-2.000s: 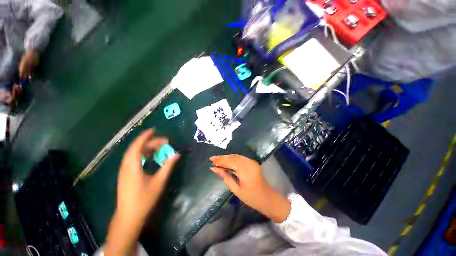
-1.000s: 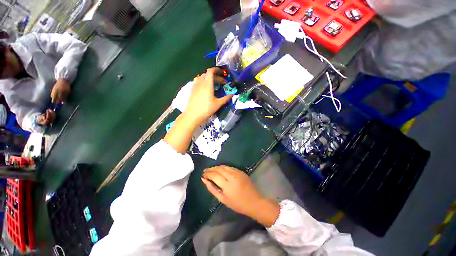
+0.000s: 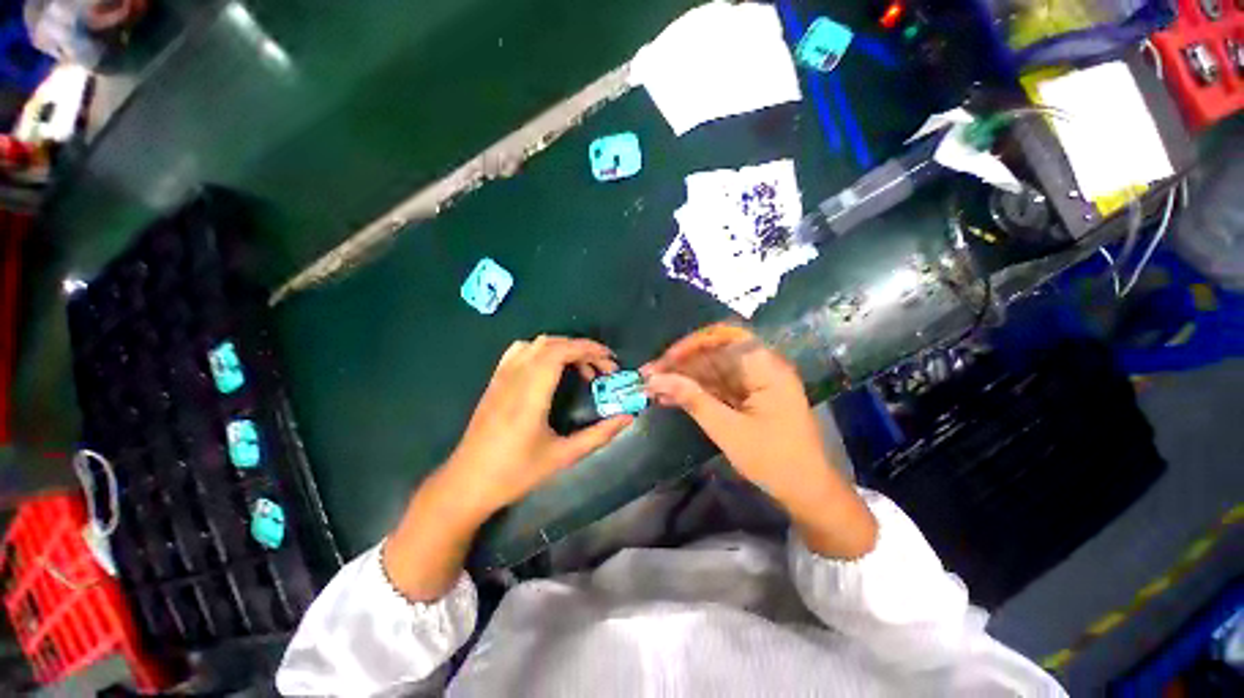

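A turquoise housing [image 3: 621,393] is between my two hands, above the bench's near edge. My left hand [image 3: 525,423] holds it between thumb and fingers from the left. My right hand [image 3: 748,402] is at its right side, fingertips at or very near the housing; whether it holds tweezers cannot be made out. Another turquoise housing [image 3: 486,286] lies on the green bench, a second [image 3: 615,156] lies farther back, and one more [image 3: 824,44] lies beside the blue strips. White speckled cards [image 3: 723,232] with tiny black parts lie beyond my right hand.
A black compartment tray [image 3: 150,409] at left holds several turquoise housings. White paper [image 3: 723,68] lies at the back. A clear-grey syringe-like barrel [image 3: 873,195] lies right of the cards. Red trays [image 3: 62,586] stand far left. A dark tray [image 3: 1037,464] is below the bench edge at right.
My left hand has come back from the clutter beyond the cards and now holds a housing near my body. My right hand has moved up to it. The view has shifted.
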